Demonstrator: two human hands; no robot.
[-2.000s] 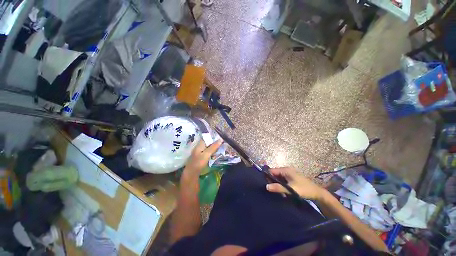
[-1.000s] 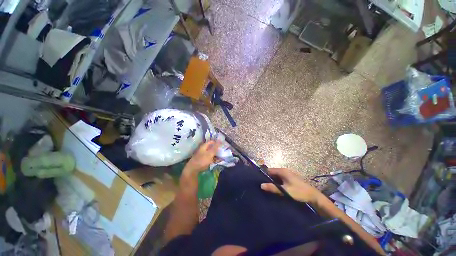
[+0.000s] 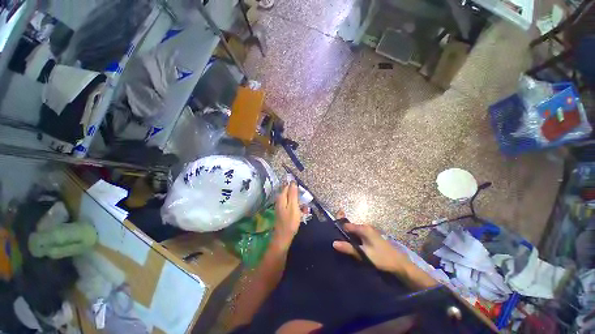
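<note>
Dark long-bladed shears [image 3: 318, 203] point up and left over my dark-clothed lap. My right hand [image 3: 366, 244] is shut on their handle end. My left hand [image 3: 288, 210] is beside the blades near their tip, with fingers close together around a small pale fabric piece [image 3: 305, 195]. The piece shows between my fingers and the blades; most of it is hidden, and its edges are blurred.
A white plastic-wrapped bundle [image 3: 215, 196] with black markings and a green bag [image 3: 254, 238] are left of my left hand. A cardboard-topped table [image 3: 147, 261] is lower left. Fabric scraps [image 3: 473, 264] lie right, near a round white stool top [image 3: 457, 184] and blue basket [image 3: 509, 127].
My left hand has shifted right, closer to the shears, and its fingers point more upward. Less of the pale fabric shows. My right hand stays on the shears.
</note>
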